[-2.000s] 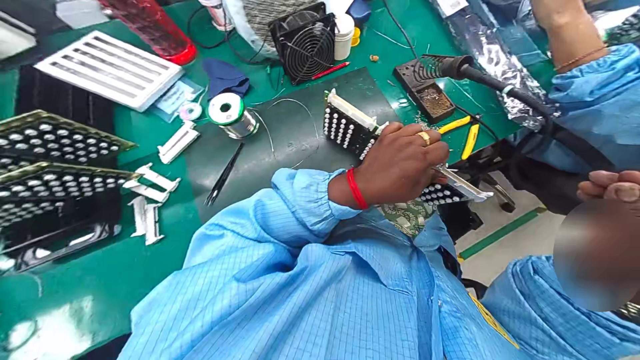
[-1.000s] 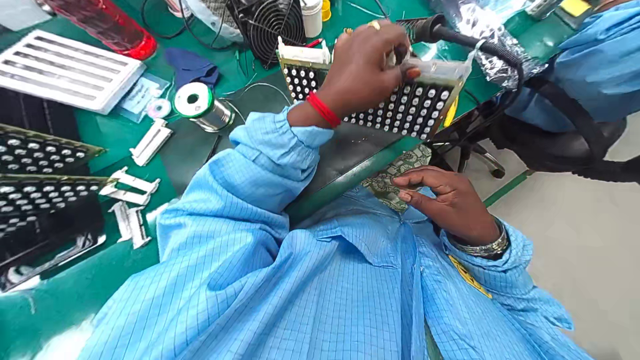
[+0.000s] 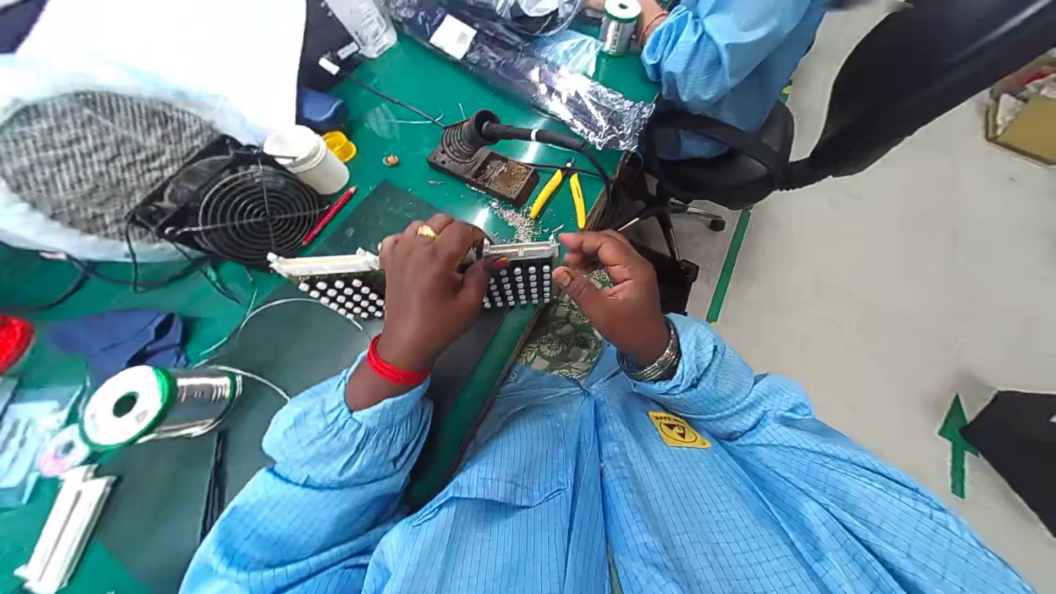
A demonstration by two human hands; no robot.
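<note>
My left hand (image 3: 437,285), with a red band at the wrist, grips the middle of a circuit board (image 3: 518,285) that bears rows of small white round parts. White plastic strips (image 3: 326,264) run along its upper edge on both sides of the hand. The board is held tilted over the table's front edge; its middle is hidden behind my fingers. At the board's right end is my right hand (image 3: 615,289), thumb and forefinger apart close to the end; whether they touch it I cannot tell. Beyond the board lie yellow-handled pliers (image 3: 561,196) and a soldering iron stand (image 3: 487,165).
A solder wire spool (image 3: 161,406), a navy cloth (image 3: 124,340) and tweezers (image 3: 216,483) lie at left. Behind are a black fan (image 3: 257,213), a red pencil (image 3: 330,216) and a white jar (image 3: 309,161). At the top right, a co-worker's sleeve (image 3: 714,49) is near a black chair (image 3: 726,157).
My right hand has moved up from near my lap to the board's right end. My left hand has kept hold of the board. The view has shifted.
</note>
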